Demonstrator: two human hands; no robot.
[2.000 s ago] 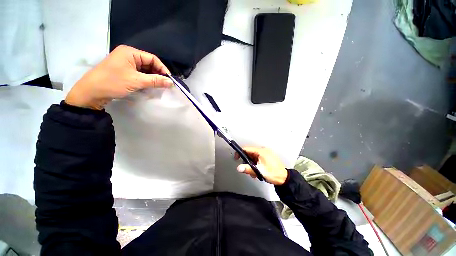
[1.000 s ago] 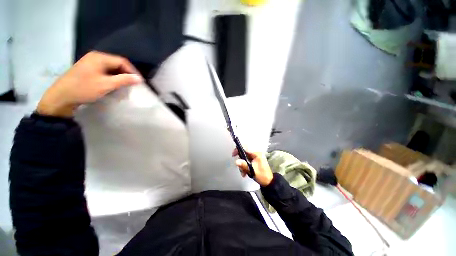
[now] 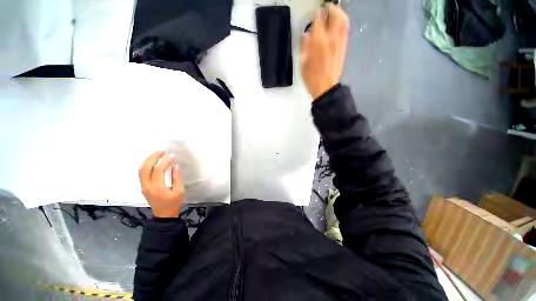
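A large white paper pattern piece (image 3: 106, 129) lies flat on the table, its curved edge over dark cloth (image 3: 182, 26). Thin black strips of cloth stick out past that edge. My left hand (image 3: 161, 183) is over the lower part of the paper, fingers curled and apart, with nothing clearly seen in it. My right hand (image 3: 326, 50) is at the top of the view, blurred, right of a black smartphone (image 3: 274, 47). Small dark parts show beside its fingers, but I cannot tell what they are or if they are held. The shears cannot be made out.
The table's right edge runs beside my right sleeve, with grey floor beyond. Black curly offcuts (image 3: 117, 214) lie below the front edge. Olive cloth (image 3: 333, 217) is partly hidden by my right arm. A cardboard box (image 3: 470, 247) stands lower right. A green bundle (image 3: 438, 35) is upper right.
My right hand has moved up and away with the shears, which no longer show clearly. My left hand has let go of the paper's upper edge and moved down; the paper now lies flatter.
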